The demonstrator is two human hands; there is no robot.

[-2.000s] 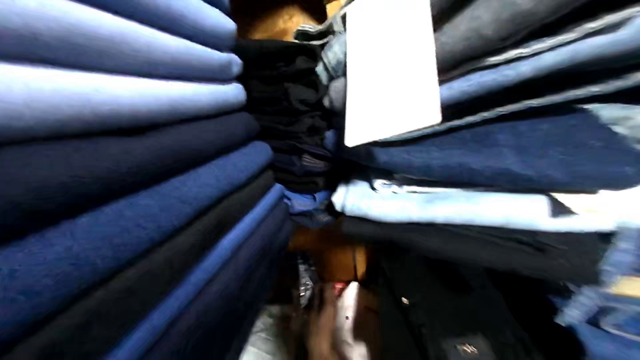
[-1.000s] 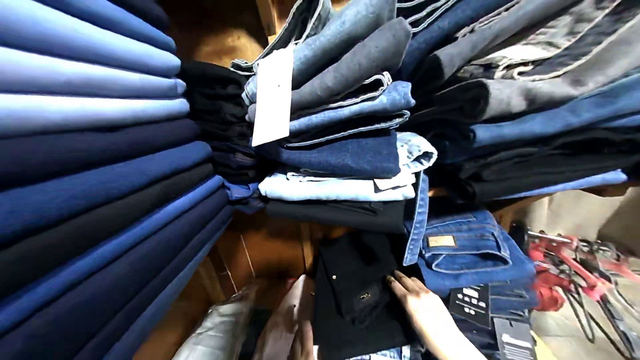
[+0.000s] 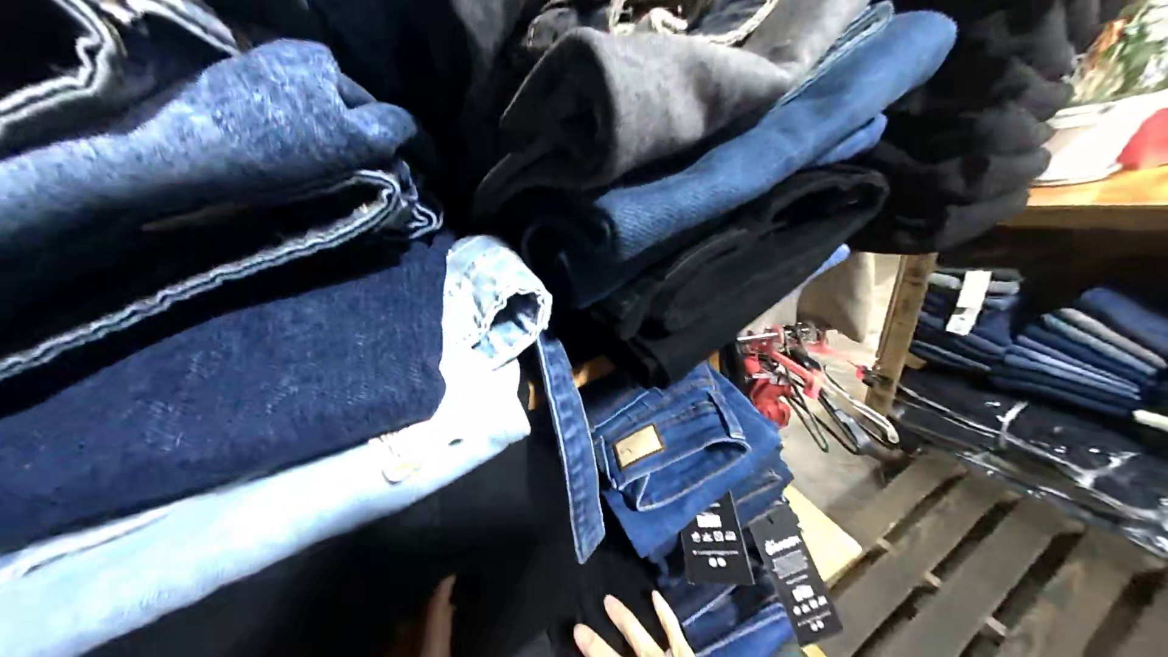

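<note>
Near the bottom edge of the head view, the spread fingers of my right hand [image 3: 636, 628] rest on a dark folded garment [image 3: 584, 584], beside a stack of folded blue jeans [image 3: 680, 438]. The top pair has a tan leather patch, and black hang tags [image 3: 716, 543] dangle at the stack's side. Only a blurred, shadowed finger of my left hand [image 3: 440, 613] shows, against black cloth; the rest is out of view or dark. A blue denim strip [image 3: 570, 447] hangs down from the upper shelf, left of the jeans stack.
Folded jeans [image 3: 228, 383] fill the left close by, and a grey pair [image 3: 639, 100] lies on another pile above. Red and black hangers [image 3: 794, 374] stand behind. Wooden slats [image 3: 967, 557] lie at the lower right, below a shelf with folded jeans [image 3: 1077, 347].
The view has swung right and closer to the shelves. My right hand, on the black folded garment a second ago, is now seen at the bottom edge with only its fingers showing.
</note>
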